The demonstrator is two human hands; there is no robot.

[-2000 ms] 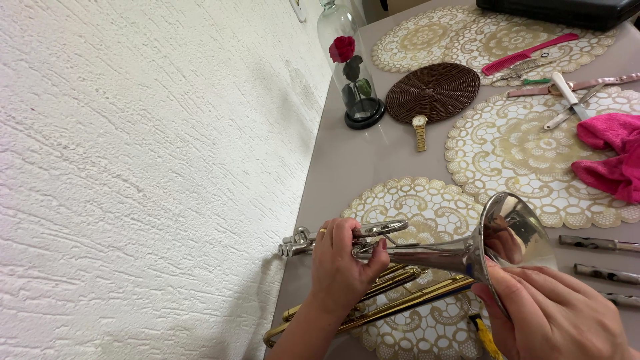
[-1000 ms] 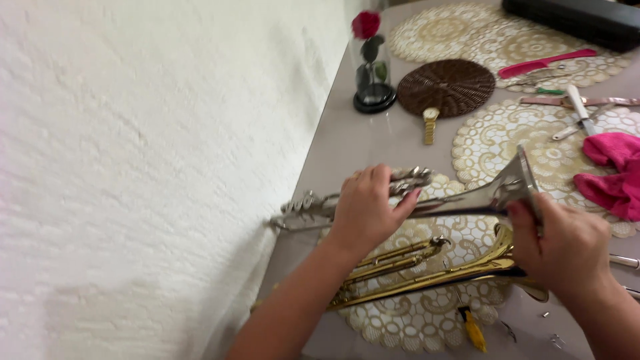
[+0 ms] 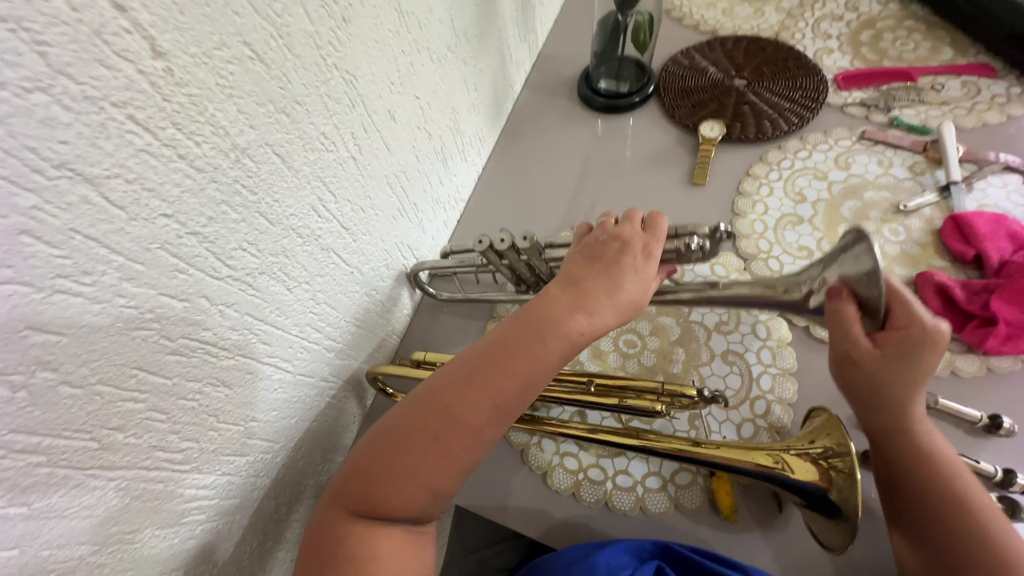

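A silver trumpet [image 3: 736, 294] lies across the upper part of a lace placemat, its valve end by the wall and its bell at the right. My left hand [image 3: 616, 268] grips it around the middle tubing, with the fingers over the top. At the bell, my right hand [image 3: 884, 348] holds the rim, thumb on the near side. Nearer to me a brass-coloured trumpet [image 3: 704, 448] rests on the same placemat [image 3: 632, 344], roughly parallel, its bell also at the right. My left forearm hides part of its valve section.
A textured white wall [image 3: 240, 200] borders the table [image 3: 560, 168] on the left. Farther back are a glass dome's black base [image 3: 616, 84], a woven brown mat [image 3: 744, 88], a gold watch [image 3: 706, 150] and a pink comb [image 3: 912, 76]. Pink cloth [image 3: 980, 280] and flute parts [image 3: 972, 414] are at right.
The silver trumpet, held in both hands throughout, has moved away from above the brass-coloured one, which now shows more fully. Its bell opening has turned away from my view.
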